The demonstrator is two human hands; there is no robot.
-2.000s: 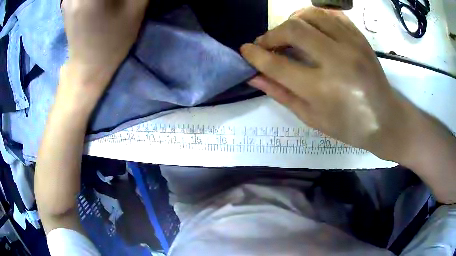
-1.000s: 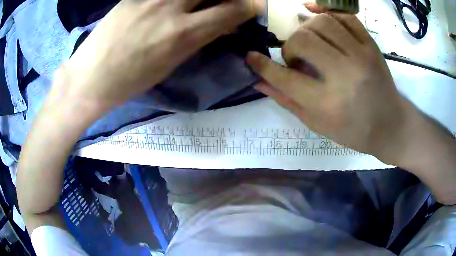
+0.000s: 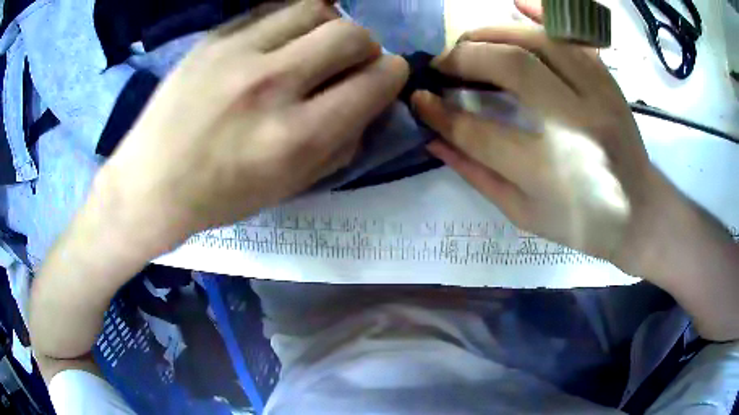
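Note:
My left hand point(image 3: 251, 121) lies over the grey knit panel point(image 3: 65, 162), its thumb and finger pinching a black fabric edge point(image 3: 420, 77) at the top middle. My right hand point(image 3: 535, 138) pinches the same black edge from the right, fingertips close to the left ones. Grey cloth with a dark lower edge runs beneath both hands. Black cloth point(image 3: 154, 28) lies at the upper left, beyond my left hand. The exact folds between the fingertips are hidden.
A ribbed metal knob point(image 3: 577, 22) is above my right hand. Black-handled scissors point(image 3: 677, 40) lie at the upper right. A measuring scale point(image 3: 365, 243) runs along the front edge of the white table point(image 3: 689, 162). A blue plastic basket point(image 3: 134, 348) holding cloth is below left.
My left hand has come across from the upper left to meet my right hand at the fabric edge. The grey cloth's exposed fold is now mostly covered, and black edging shows between the fingertips.

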